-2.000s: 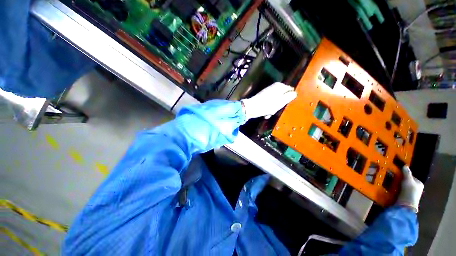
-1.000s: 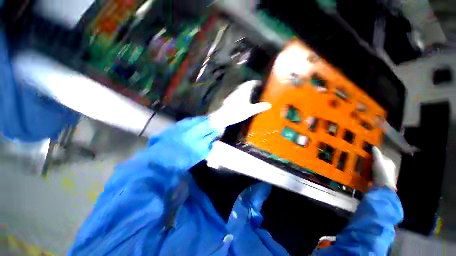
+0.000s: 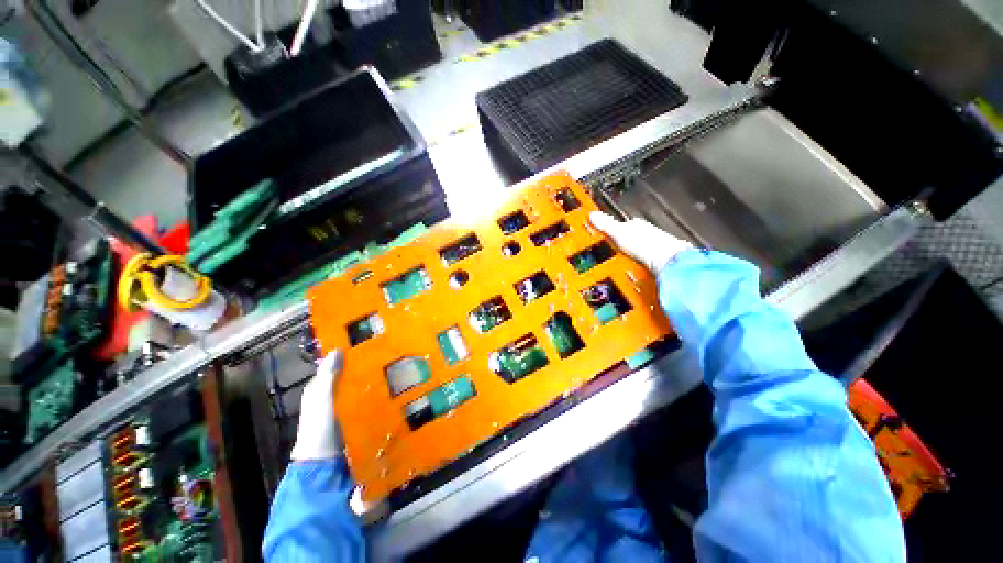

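An orange cover plate [image 3: 506,341] with many cut-outs lies or is held over a green circuit board [image 3: 517,361], whose parts show through the openings. It is tilted across the conveyor rail [image 3: 495,473]. My left hand [image 3: 318,412], white-gloved, holds the plate's left edge. My right hand [image 3: 640,240], white-gloved, holds its right edge near the upper corner. Whether the plate rests fully on the board cannot be told.
Another populated board [image 3: 176,484] sits lower left. A black bin [image 3: 319,165] with green pieces [image 3: 237,225] is beyond the rail. A black crate [image 3: 583,99] stands behind. Orange plates [image 3: 896,445] are in a bin [image 3: 946,363] at right. A yellow coil [image 3: 165,284] lies left.
The view has turned, bringing the bins and far side of the conveyor into sight. The orange plate is still between both hands and now lies over the board nearer the picture's middle.
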